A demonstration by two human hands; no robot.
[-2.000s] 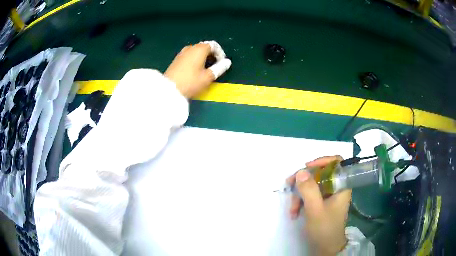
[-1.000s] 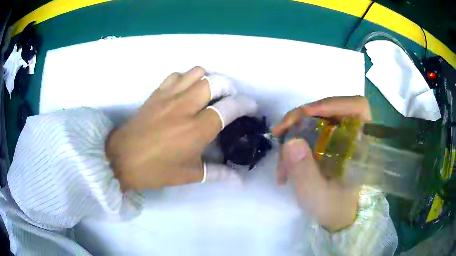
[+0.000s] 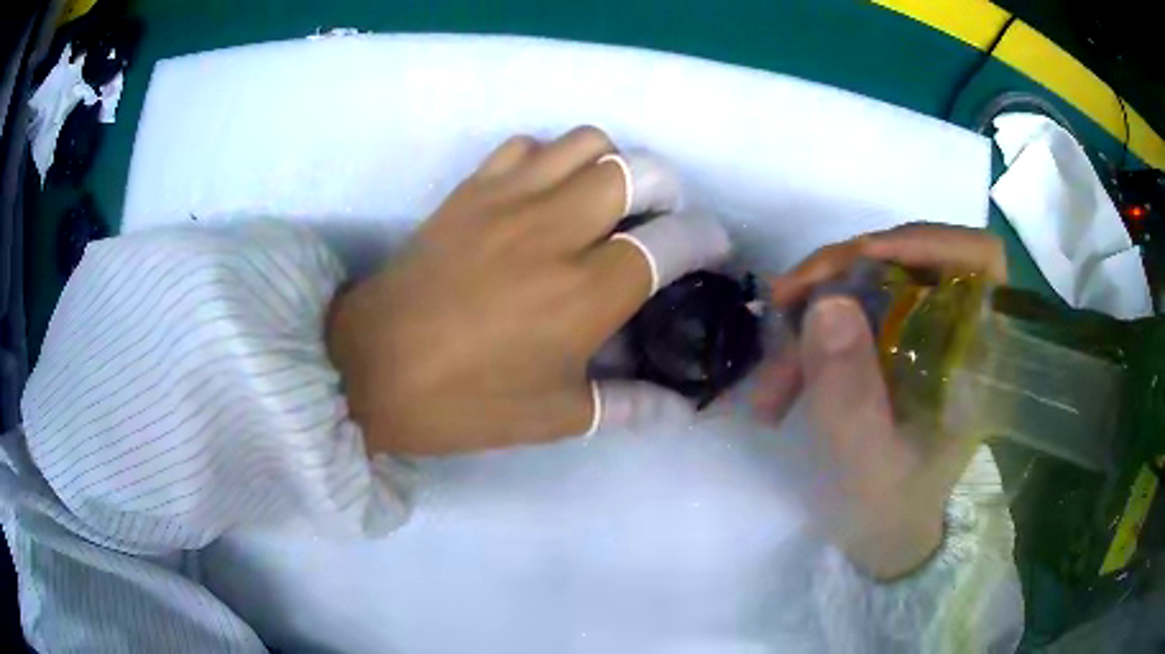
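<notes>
My left hand [image 3: 492, 300], with white finger cots on its fingers, grips a round black part [image 3: 696, 335] over the white foam pad [image 3: 537, 549]. My right hand [image 3: 875, 396] holds the dispensing syringe [image 3: 977, 351], a clear barrel with amber-yellow fluid, lying roughly sideways and pointing left. The front of the syringe is at the right rim of the black part. The needle tip is blurred, so contact cannot be told. The back end of the syringe is blurred against the dark green.
A crumpled white cloth [image 3: 1073, 211] lies right of the pad, near a dark box with a red light [image 3: 1136, 213]. White scrap [image 3: 64, 102] and dark parts lie at the far left. A yellow stripe [image 3: 1060, 77] crosses the upper right.
My left hand has come back from the dark belt with a black part, now over the pad beside the syringe. Since one second ago, both hands and the part show further right in the view.
</notes>
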